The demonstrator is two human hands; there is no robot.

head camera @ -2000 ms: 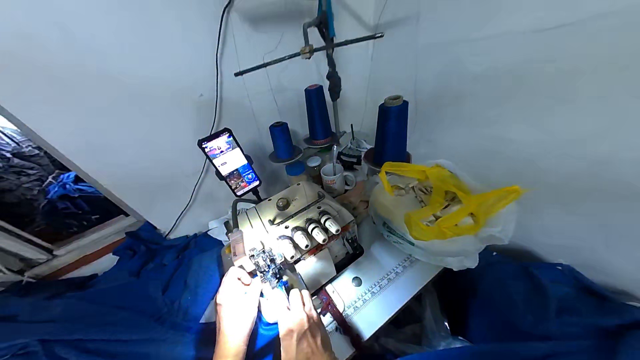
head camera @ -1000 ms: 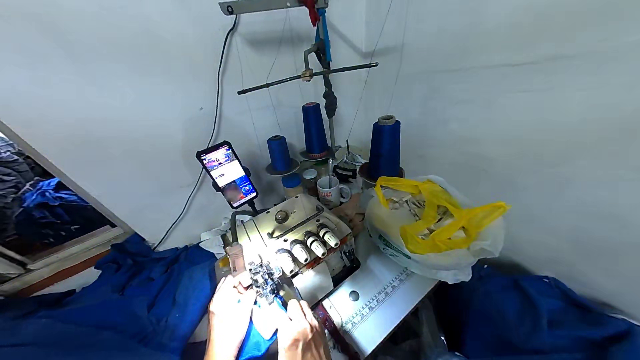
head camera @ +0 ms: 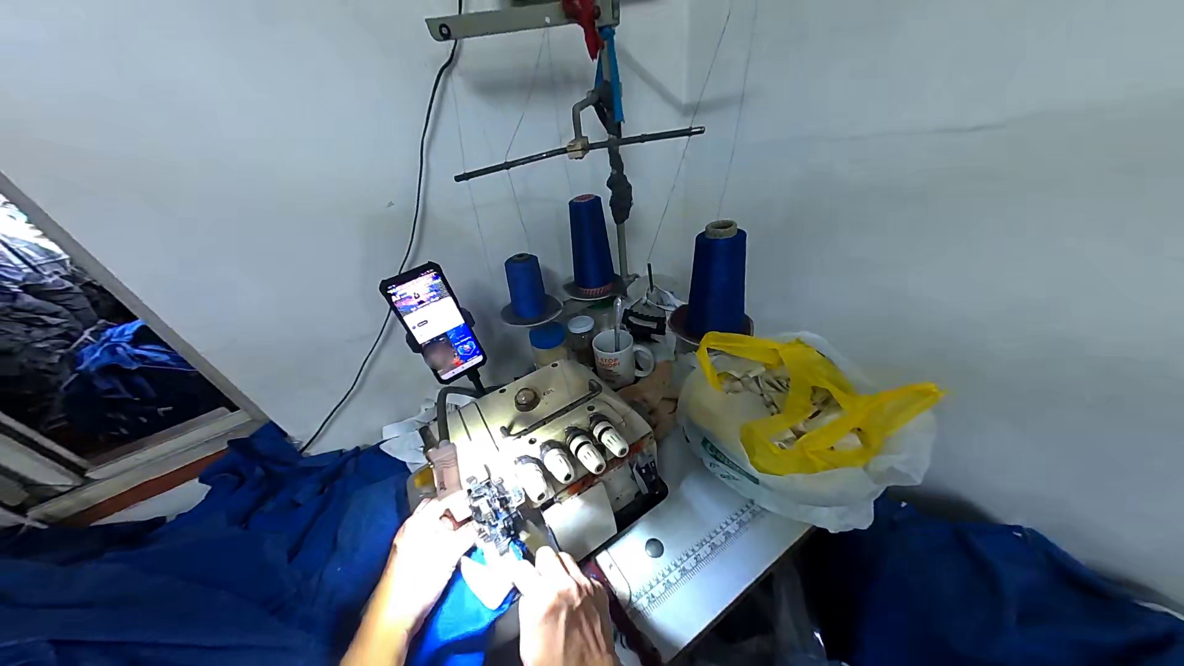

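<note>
An overlock sewing machine (head camera: 555, 398) with a row of white tension dials stands under a bright light. At its needle and presser foot area (head camera: 495, 509), my left hand (head camera: 430, 546) has its fingertips close to the left side of the foot. My right hand (head camera: 561, 601) is just in front and to the right, its fingers bent over the cloth edge. Bright blue fabric (head camera: 462, 615) with a pale piece (head camera: 487, 578) on it lies between the hands. Glare and the fingers hide how firmly each hand grips.
Blue thread cones (head camera: 718, 282) stand behind the machine, near a mug (head camera: 620, 359) and jars. A lit phone (head camera: 435, 324) is mounted at left. A plastic bag with yellow handles (head camera: 805, 435) rests on the right. Dark blue cloth (head camera: 277, 555) is heaped at left.
Both hands stay at the presser foot with the blue fabric between them. The view has shifted slightly.
</note>
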